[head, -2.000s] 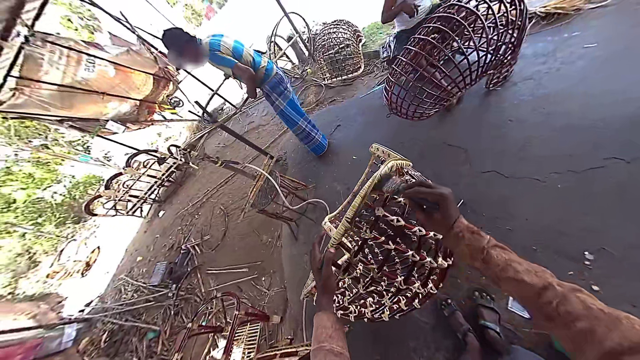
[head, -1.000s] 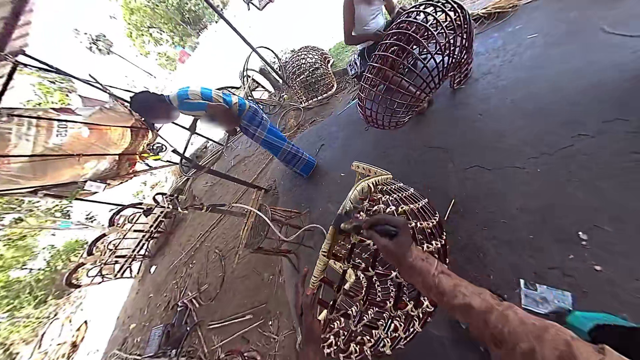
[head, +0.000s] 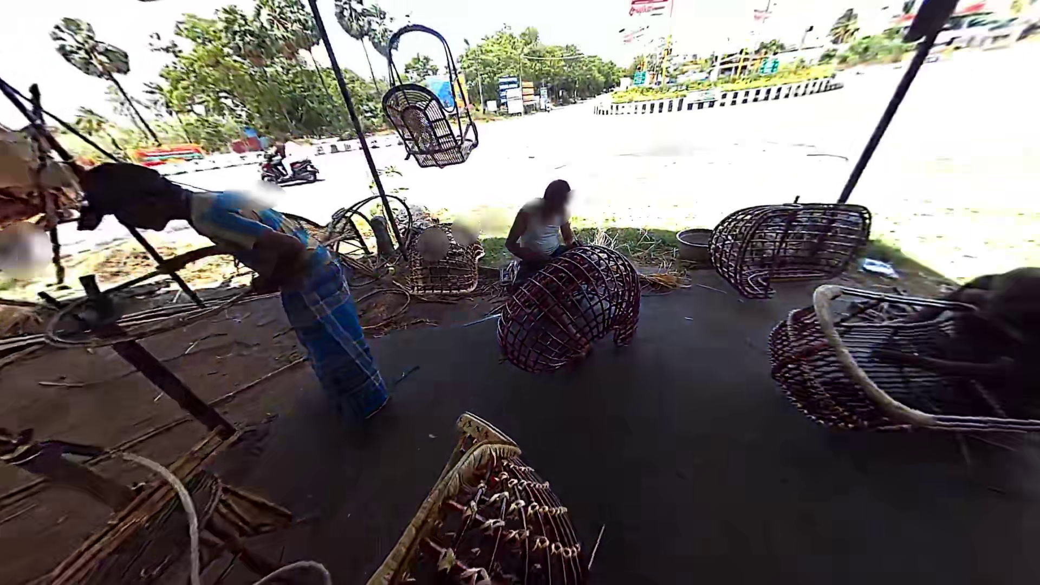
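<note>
At the bottom centre of the head view is the upper part of a woven cane basket frame [head: 512,520], dark red rods tied with pale strips. A pale wrapped rim [head: 439,508] runs along its left side and ends in a flat, braided tip at the top. The rest of the piece lies below the picture edge. Neither my left hand nor my right hand shows, so what they hold or touch is hidden.
A person in a blue checked cloth [head: 329,325] bends at the left beside a wooden post [head: 171,386]. Another sits behind a round cane frame [head: 569,309]. Cane frames [head: 788,244] and a cane chair [head: 845,366] stand right; a swing chair [head: 431,122] hangs behind.
The view has swung up and levelled toward the road. Both my hands, on the woven piece earlier, are out of the picture, and only the top of that piece shows.
</note>
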